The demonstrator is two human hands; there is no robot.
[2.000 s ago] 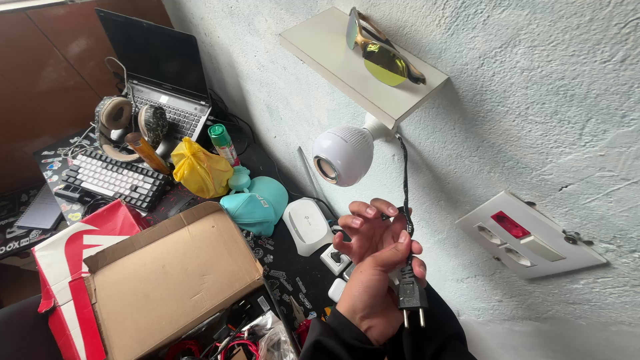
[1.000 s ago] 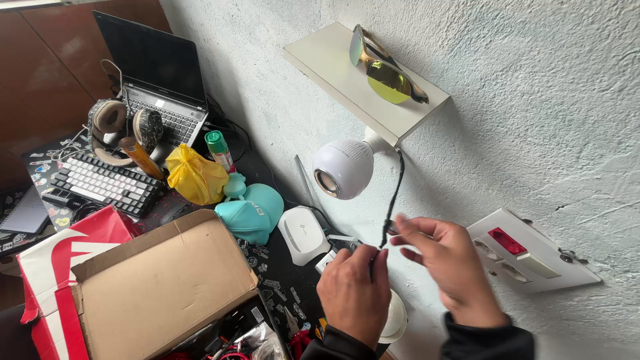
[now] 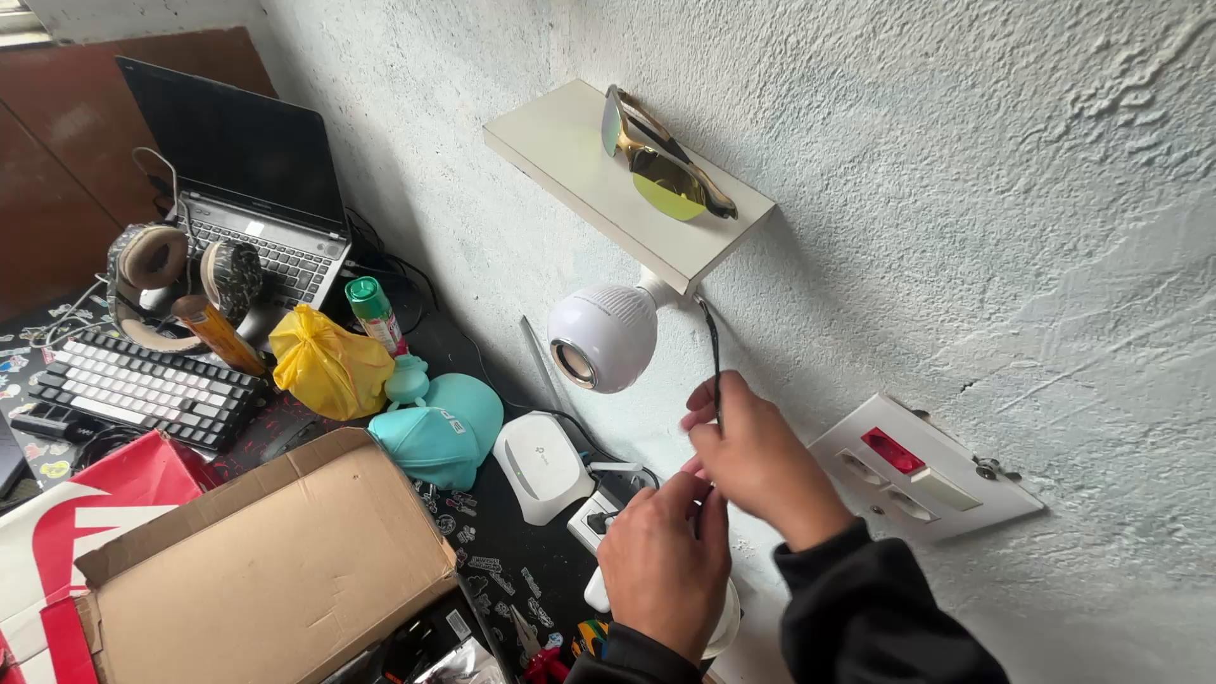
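Note:
A black power cord (image 3: 712, 342) hangs from the lamp holder under the small wall shelf (image 3: 560, 180). My right hand (image 3: 760, 451) pinches this cord between thumb and fingers, below the shelf. Just beneath it, my left hand (image 3: 665, 560) is closed on the cord's lower part, whose end is hidden by the fingers. The white camera-like bulb with a round speaker front (image 3: 603, 337) sits in the holder, up and left of my hands. Sunglasses (image 3: 665, 161) lie on the shelf. To the right, a wall plate with sockets (image 3: 936, 475) hangs tilted.
Left of my hands, a white router (image 3: 541, 465) and a white power strip (image 3: 587, 522) lie on the black desk. A turquoise cap (image 3: 442, 432), a yellow bag (image 3: 328, 361), a keyboard (image 3: 142, 389), headphones (image 3: 152, 285), a laptop (image 3: 237, 152) and an open cardboard box (image 3: 275, 560) are farther left.
Two seconds ago one hand held the cord's two-pin plug in plain view. Now both hands are on the cord, the plug is out of sight, and my right hand has moved up along the cord.

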